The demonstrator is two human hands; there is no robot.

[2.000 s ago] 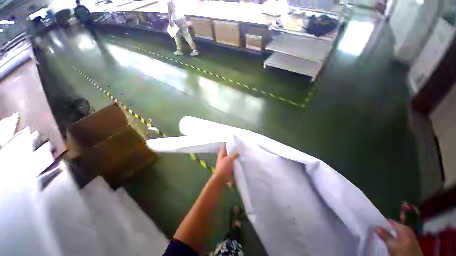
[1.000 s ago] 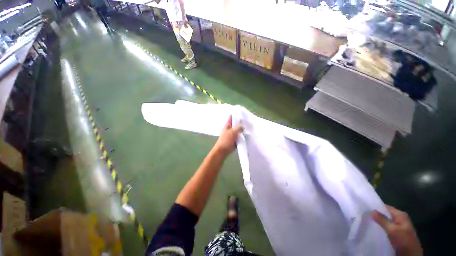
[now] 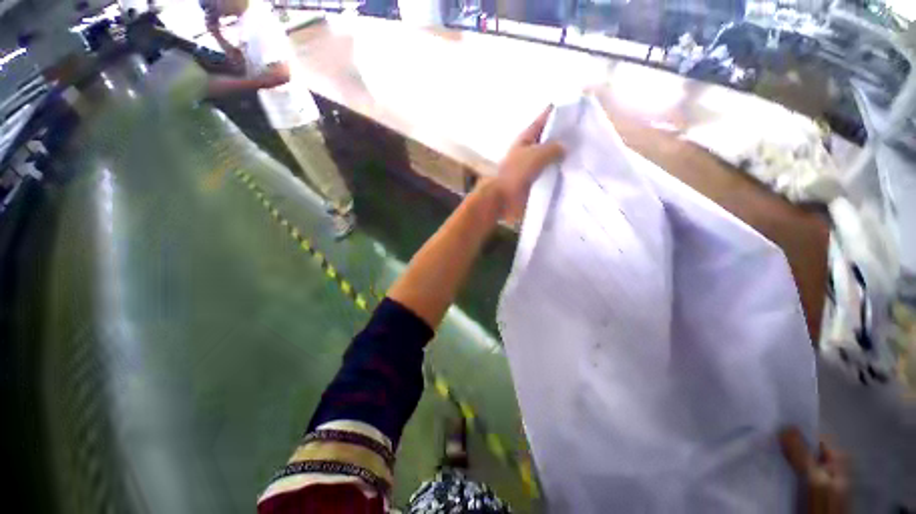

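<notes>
A big white sheet point(image 3: 643, 331) hangs in front of me, creased and folded over at its upper edge. My left hand point(image 3: 527, 166) grips its upper left edge, with the arm stretched forward. My right hand point(image 3: 819, 472) is at its lower right edge near the bottom of the view, a little blurred, with the fingers closed on the sheet. The sheet's lower end runs out of the picture. Its top is in front of a long brown table point(image 3: 341, 75); whether it touches the table I cannot tell.
A person point(image 3: 286, 90) stands at the table's left part, one arm reaching out. A heap of white scraps point(image 3: 793, 151) lies on the table's right part. Crumpled white and dark material point(image 3: 869, 301) is at the right. Yellow-and-black tape point(image 3: 326, 266) crosses the green floor point(image 3: 211, 351).
The table and the person now appear much nearer. My left hand has risen with the sheet's edge. The sheet's long end that stuck out to the left no longer shows. The cardboard box is out of view.
</notes>
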